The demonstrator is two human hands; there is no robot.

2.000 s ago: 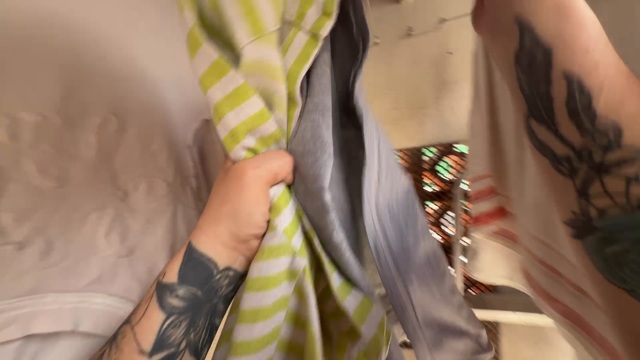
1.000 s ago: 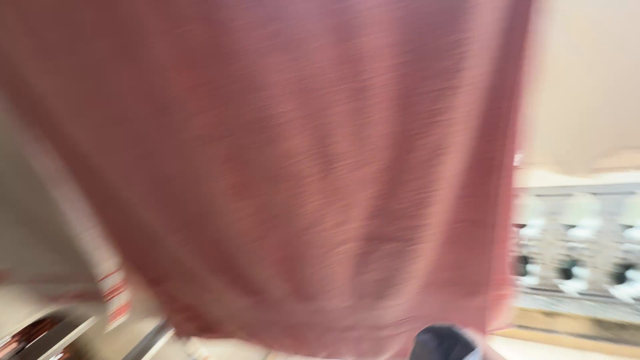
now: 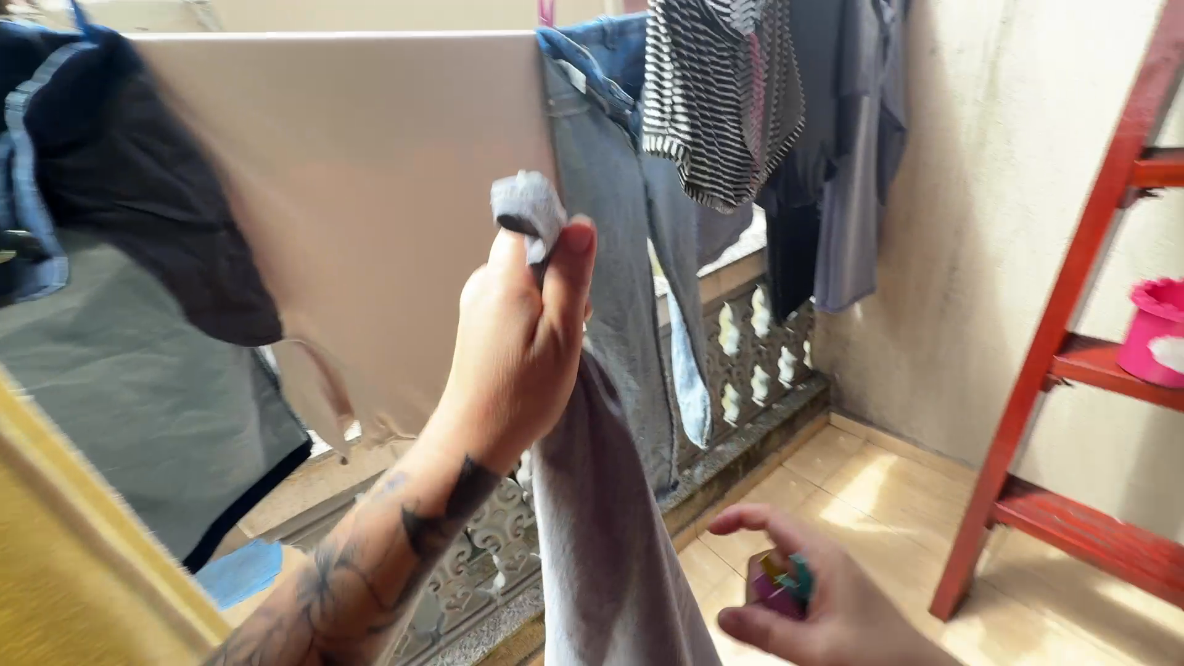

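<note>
My left hand (image 3: 523,324), on a tattooed forearm, is closed around the bunched top of a gray cloth garment (image 3: 615,546), which hangs down below the fist. A light gray end of cloth (image 3: 527,203) pokes up between thumb and fingers. Low on the right, my right hand (image 3: 805,592) has its thumb and forefinger apart, while small colored items, perhaps clothespins (image 3: 782,583), rest within its curled fingers. Behind the fist hang a beige sheet (image 3: 370,203) and blue jeans (image 3: 610,277).
A striped garment (image 3: 726,102) and dark clothes (image 3: 842,139) hang at the upper right. Beyond them runs a patterned balustrade (image 3: 740,361). A red ladder (image 3: 1073,324) stands at right, with a pink container (image 3: 1156,328) on a step. Yellow cloth (image 3: 83,555) fills the lower left corner.
The view has swung widely. Two seconds ago my left hand gripped a green-and-white striped cloth; now it grips gray cloth. The red cloth that filled the view one second ago is out of sight.
</note>
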